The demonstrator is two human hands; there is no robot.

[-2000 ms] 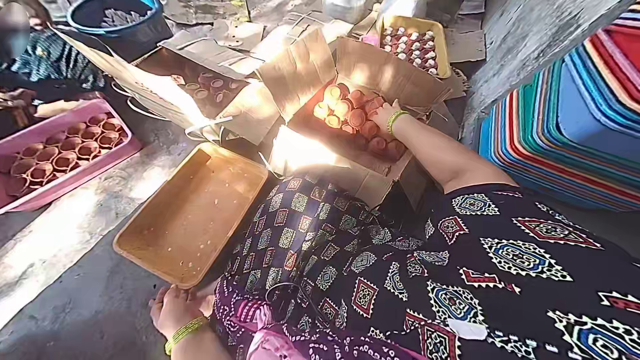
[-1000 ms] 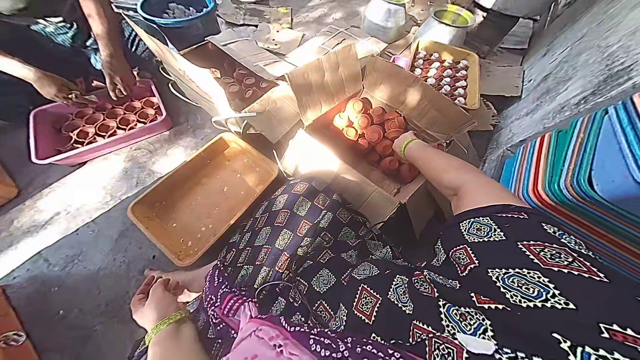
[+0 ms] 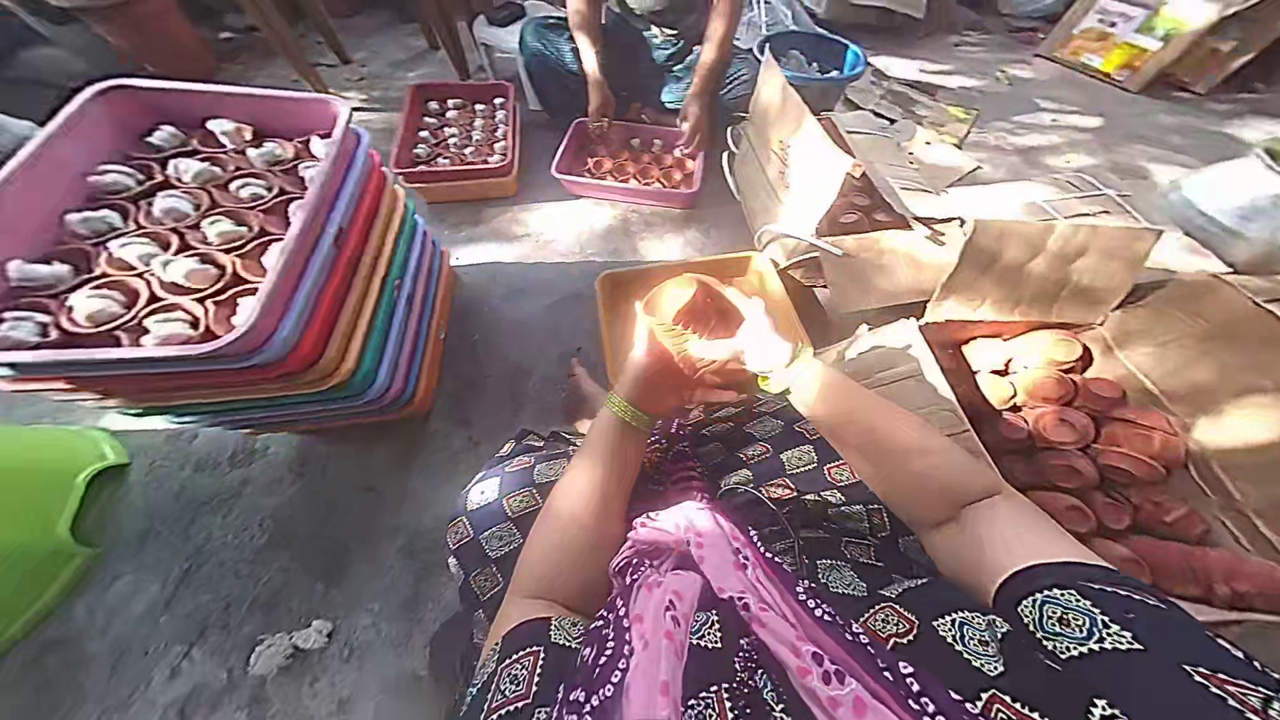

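Note:
Both my hands are raised over the orange plastic tray (image 3: 625, 290), close together around terracotta clay cups (image 3: 695, 310). My left hand (image 3: 655, 370) holds them from the left and below. My right hand (image 3: 760, 345), in bright sunlight, grips their right side. How many cups are held, I cannot tell. To my right an open cardboard box (image 3: 1040, 250) holds many small reddish clay cups (image 3: 1060, 425), stacked and lying on their sides.
A tall stack of coloured trays (image 3: 340, 310) stands at the left, its top pink tray full of cups with white pieces. A green plastic object (image 3: 50, 520) lies nearer. Ahead, a co-worker's hands (image 3: 695, 120) touch cups in a pink tray (image 3: 625, 190); a blue tub (image 3: 840, 70) stands beyond.
My right hand has left the cardboard box and joined my left hand over the orange tray, with clay cups now between them. The view has swung left.

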